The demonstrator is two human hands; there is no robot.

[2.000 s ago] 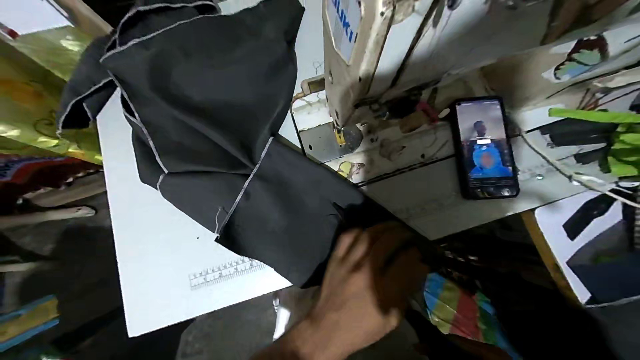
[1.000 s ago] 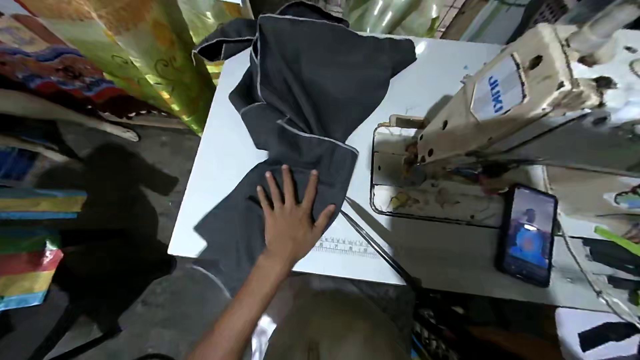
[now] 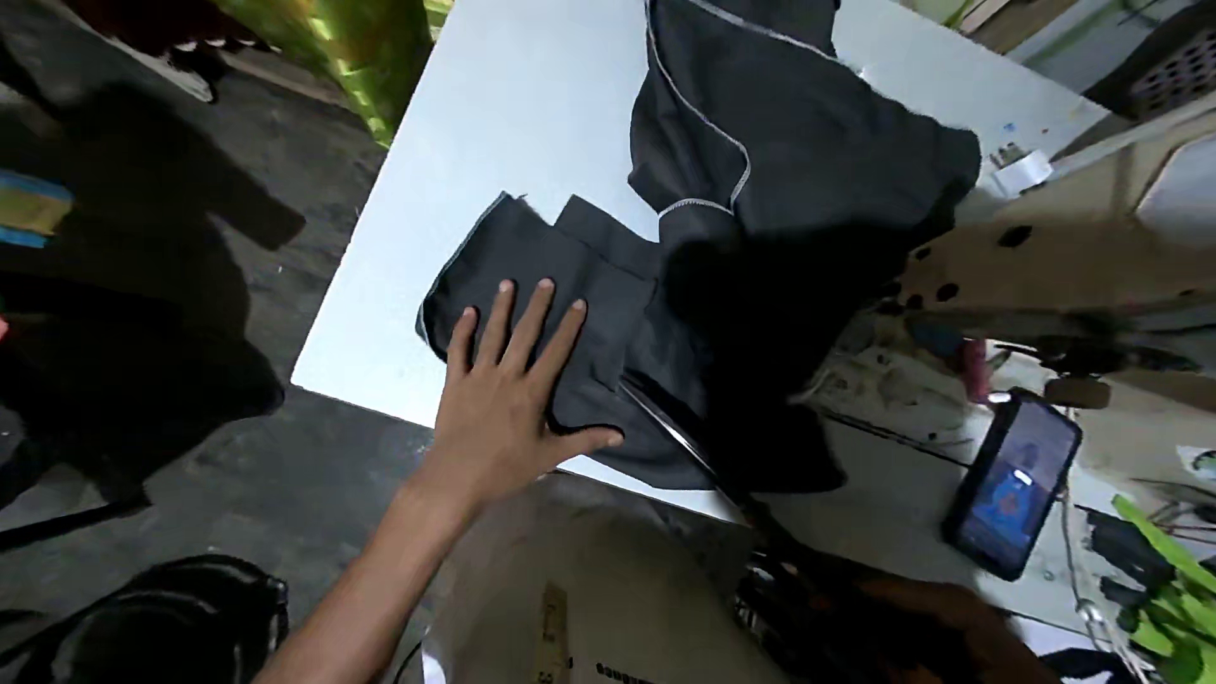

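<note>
My left hand [image 3: 508, 389] lies flat with spread fingers on the black fabric [image 3: 589, 256], which has pale overlocked edges and rests on the white tabletop [image 3: 380, 323]. At the lower right, in deep shadow, my right hand [image 3: 912, 617] is closed around the handles of a pair of scissors [image 3: 679, 437]. Their blades reach up and left onto the cloth, the tip a little to the right of my left thumb. More of the black fabric is bunched toward the top of the table. The fingers of my right hand are mostly hidden by darkness.
A sewing machine [image 3: 1007, 266] stands at the right. A smartphone [image 3: 1015, 484] with its screen lit lies beside it, near green strips [image 3: 1168, 608] and cables. A white plug adapter [image 3: 1021, 173] is at the upper right. Green-gold cloth [image 3: 366, 57] hangs at the upper left.
The black fabric now lies folded differently under my left hand. The scissors' tip now rests on the cloth; a second ago the blades were beside its edge. The view has shifted closer to the cloth.
</note>
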